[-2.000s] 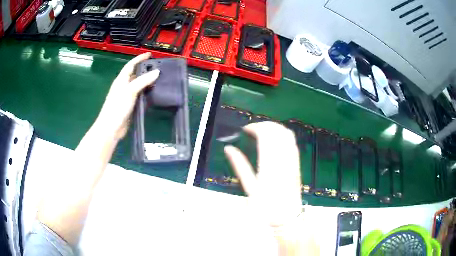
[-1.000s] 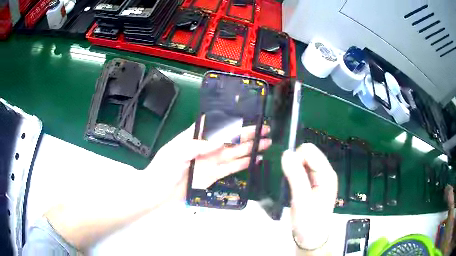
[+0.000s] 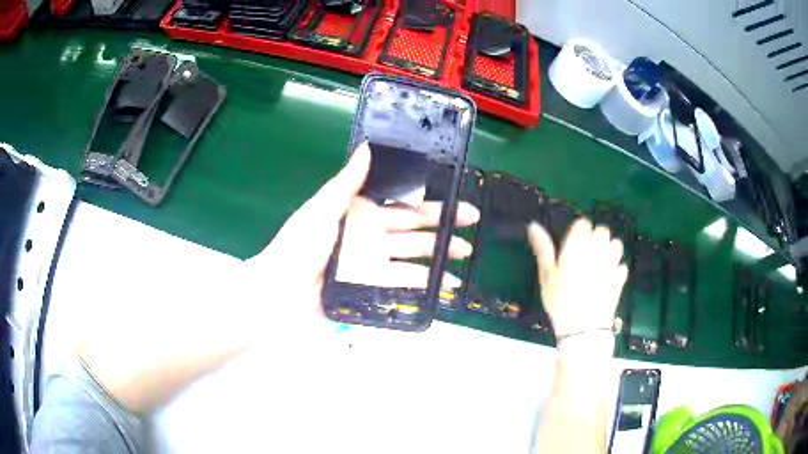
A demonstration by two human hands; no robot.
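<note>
My left hand holds a phone middle frame upright near the centre. Its fingers show through the frame's opening and the thumb lies on its left edge. My right hand is over the row of waiting middle frames on the green belt, fingers spread; whether it touches one I cannot tell. Two or more other middle frames lie crossed and overlapping on the belt at the left.
A red tray with frames and piles is beyond my hands. Tape rolls stand by the grey cabinet. A single phone and a green-ringed fan are at lower right. A white edge with dark holes is far left.
The view has shifted, so the belt and crossed frames appear further left and up. My right hand has let go of the dark, blurred piece it held and is now over the row.
</note>
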